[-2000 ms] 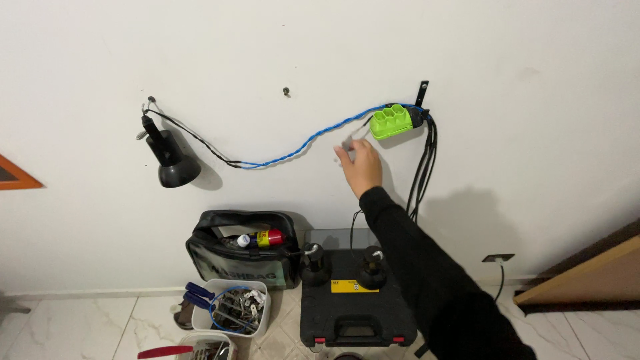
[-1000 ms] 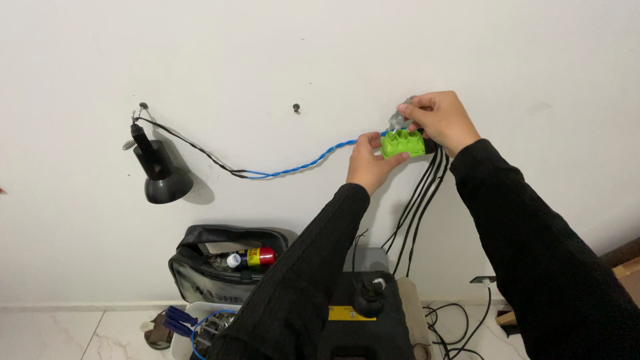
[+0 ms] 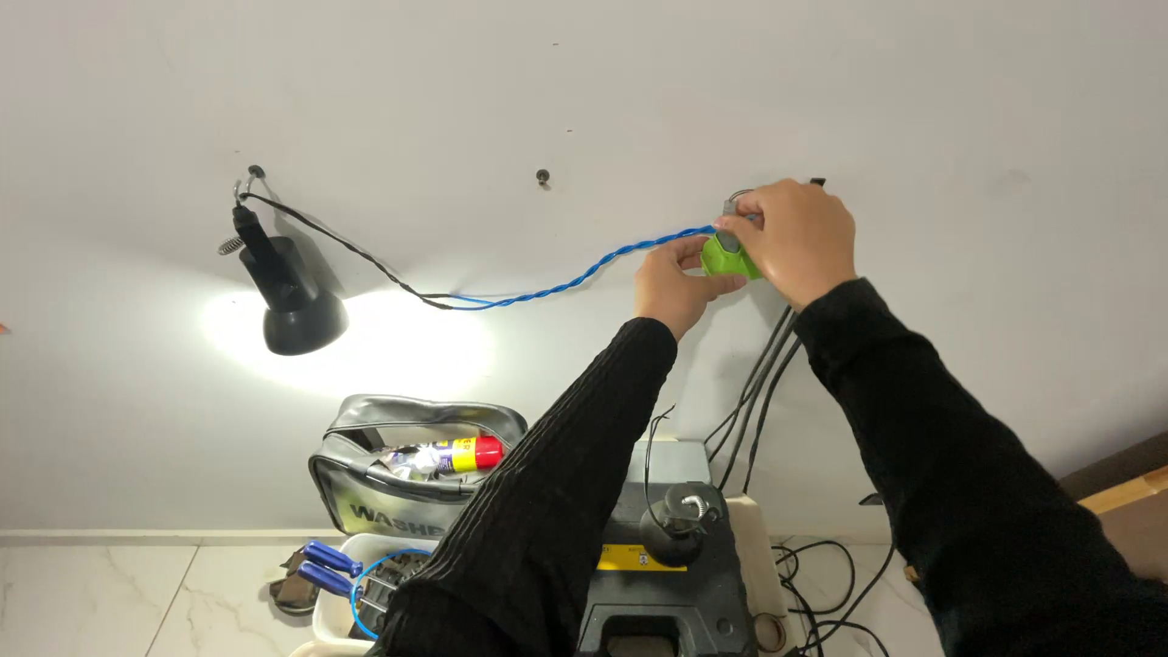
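My left hand (image 3: 677, 285) grips the lower left side of a green multi-socket block (image 3: 725, 259) against the white wall. My right hand (image 3: 798, 239), just above and right of it, holds a small grey plug-like piece (image 3: 729, 228) at the block's top; its contact part is hidden. A twisted blue wire (image 3: 593, 271) runs left from the block and joins a black cord (image 3: 351, 246). That cord leads to a black lamp (image 3: 297, 301) hung on a wall hook; the lamp is lit.
Below stand a clear-and-black bag (image 3: 401, 493) with a spray can (image 3: 470, 453), a white tub (image 3: 333, 611) with blue-handled screwdrivers (image 3: 328, 570), and a dark tool case (image 3: 666, 593) carrying another lamp (image 3: 675, 529). Black cables (image 3: 762, 392) hang below the block. A screw (image 3: 543, 175) sticks out of the wall.
The lamp has lit up since one second ago. Two seconds ago only one hand was in view, left of the block; now both hands are at the block.
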